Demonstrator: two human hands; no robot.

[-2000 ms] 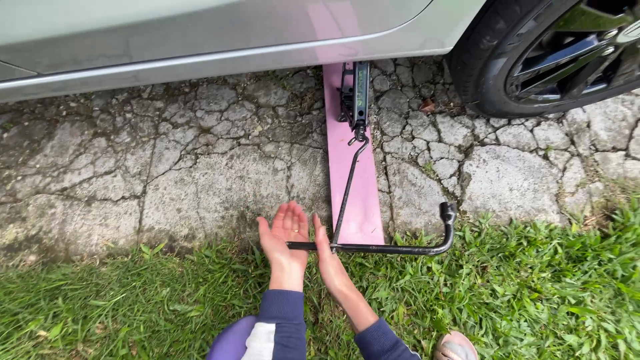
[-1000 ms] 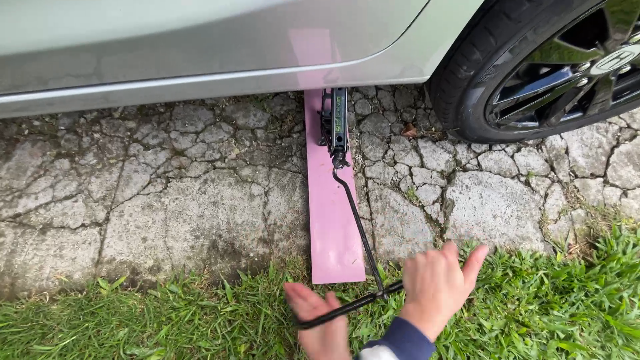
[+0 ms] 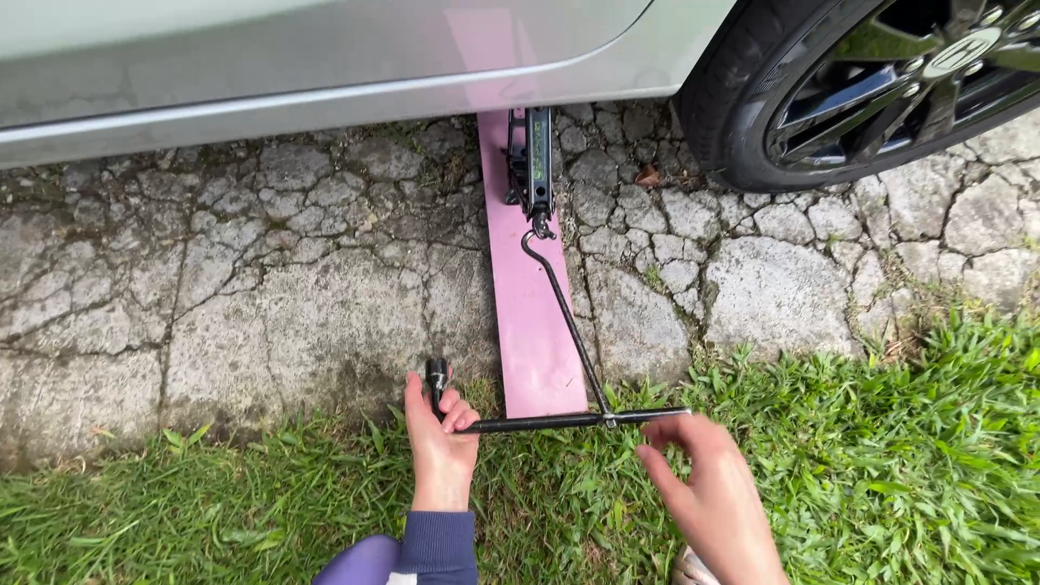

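Observation:
A black scissor jack (image 3: 539,162) stands on a pink board (image 3: 532,325) under the sill of a silver car. A hooked black crank rod (image 3: 569,321) runs from the jack's eye toward the grass. Its near end meets an L-shaped lug wrench (image 3: 540,423), which lies crosswise. My left hand (image 3: 443,439) is closed around the wrench's bend, just below the upturned socket. My right hand (image 3: 703,471) is beside the wrench's straight tip, with thumb and fingers apart; the fingertips are at or close to the tip, and contact cannot be told.
The silver car's side (image 3: 325,81) spans the top. A tyre with a black wheel (image 3: 715,122) is at the upper right. Cracked concrete (image 3: 301,325) lies beneath the car, with grass (image 3: 853,471) along its near edge. A shoe (image 3: 691,569) shows at the bottom.
The lug wrench has turned about the rod's end; its socket end was at the right two seconds ago and is now at the left. My hands have moved apart from their earlier place together.

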